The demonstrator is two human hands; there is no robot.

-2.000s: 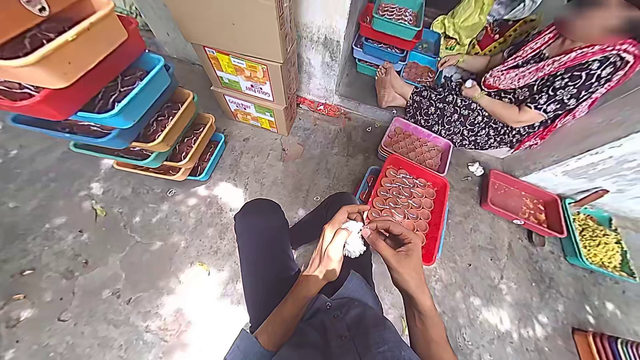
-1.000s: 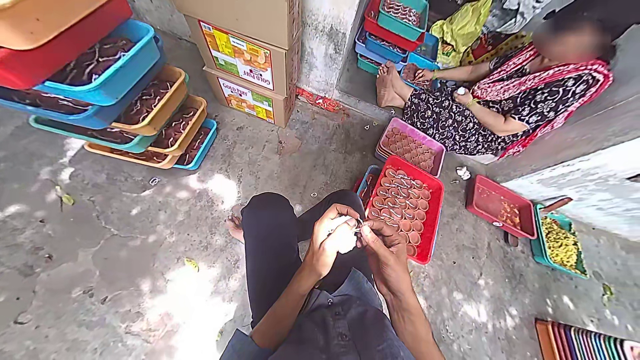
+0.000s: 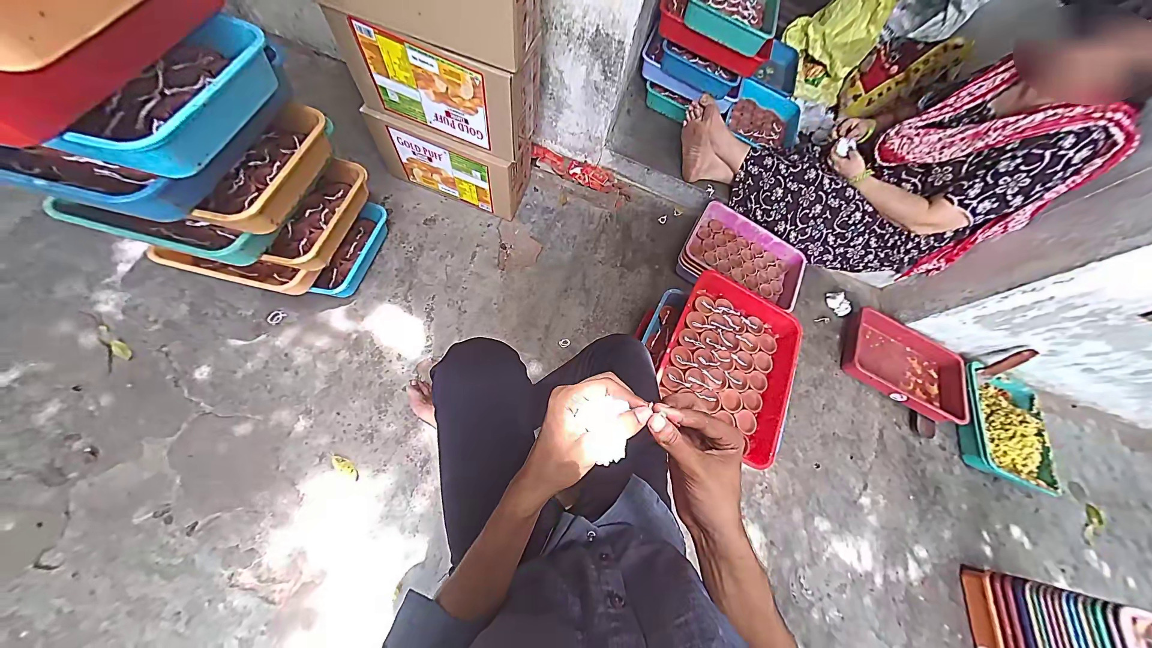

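Note:
A clump of white cotton-like material (image 3: 601, 430) sits in my left hand (image 3: 576, 432), its fingers closed around it. My right hand (image 3: 706, 450) meets the left thumb and forefinger with pinched fingertips; a thin strand may be between them, too small to tell. Just beyond the right hand lies a red plastic tray (image 3: 785, 360) with rows of small round brown clay-like cups (image 3: 745, 420). White strands lie over many of them. Behind it, touching, is a pink tray (image 3: 787, 256) of similar round cups.
Stacked plastic trays (image 3: 261, 202) with brown contents and white strands stand at left, near cardboard boxes (image 3: 441, 117). A seated person (image 3: 900, 198) holds something white at upper right. A dark red tray (image 3: 909, 351), a green tray (image 3: 974, 441) of yellow bits and a colourful stack (image 3: 1053, 612) lie right.
My hands stay close together over my lap around the white clump, with small shifts of the fingers. The other person's hands have come together. The view has shifted slightly.

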